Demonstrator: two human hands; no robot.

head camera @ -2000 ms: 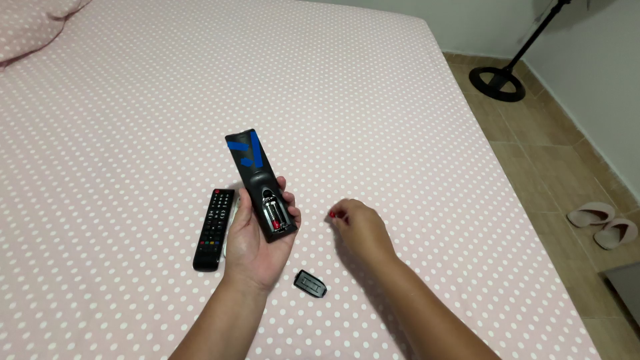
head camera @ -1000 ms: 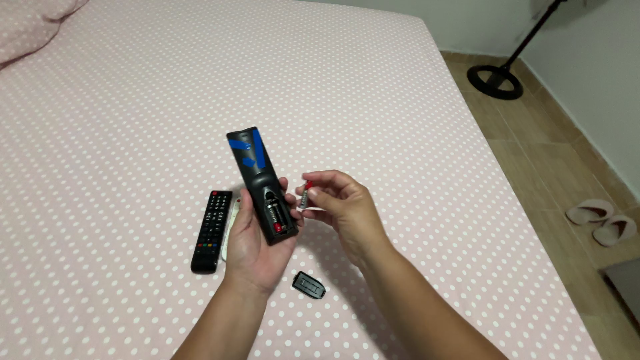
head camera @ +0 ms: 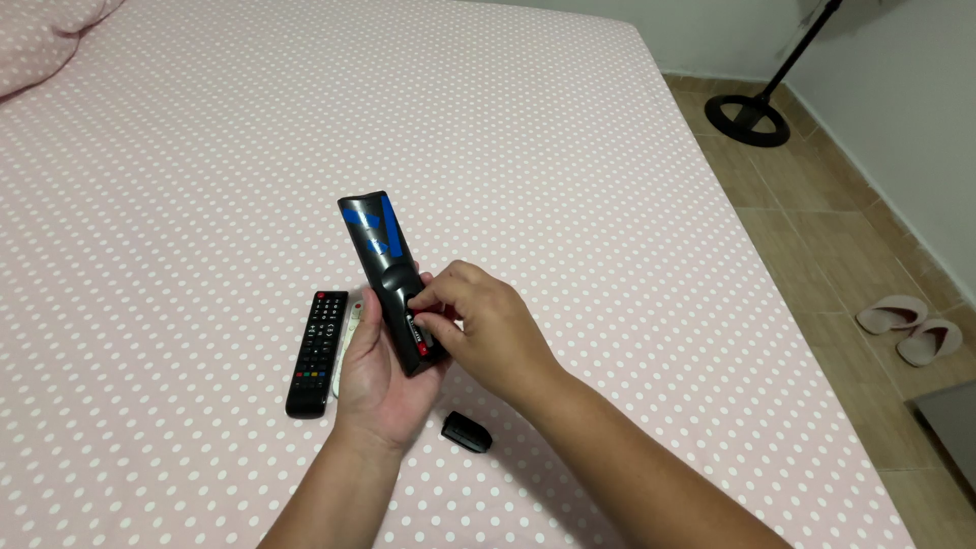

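My left hand (head camera: 385, 389) holds a black remote control (head camera: 381, 252) back side up, with strips of blue tape on its back and its battery compartment uncovered. A battery with a red end (head camera: 419, 339) lies in the compartment. The thumb and index finger of my right hand (head camera: 488, 328) are at the upper part of that compartment, pinching a battery that they mostly hide. Below the hands, the black battery cover (head camera: 467, 432) rests on the bedsheet. Left of my left hand lies a second black remote control (head camera: 316, 354), buttons up, and beside it a white remote (head camera: 352, 328), partly hidden by my thumb.
A pink bedsheet with white dots (head camera: 229, 191) covers the bed, whose edge runs down the right side. On the tiled floor beyond stand a pair of slippers (head camera: 907, 328) and a black round stand base (head camera: 747, 120). A pillow (head camera: 38, 42) lies at the upper left.
My right hand has moved left, from beside the remote to over its battery compartment, bringing the battery seen in its fingers a second ago. My left hand still holds the remote.
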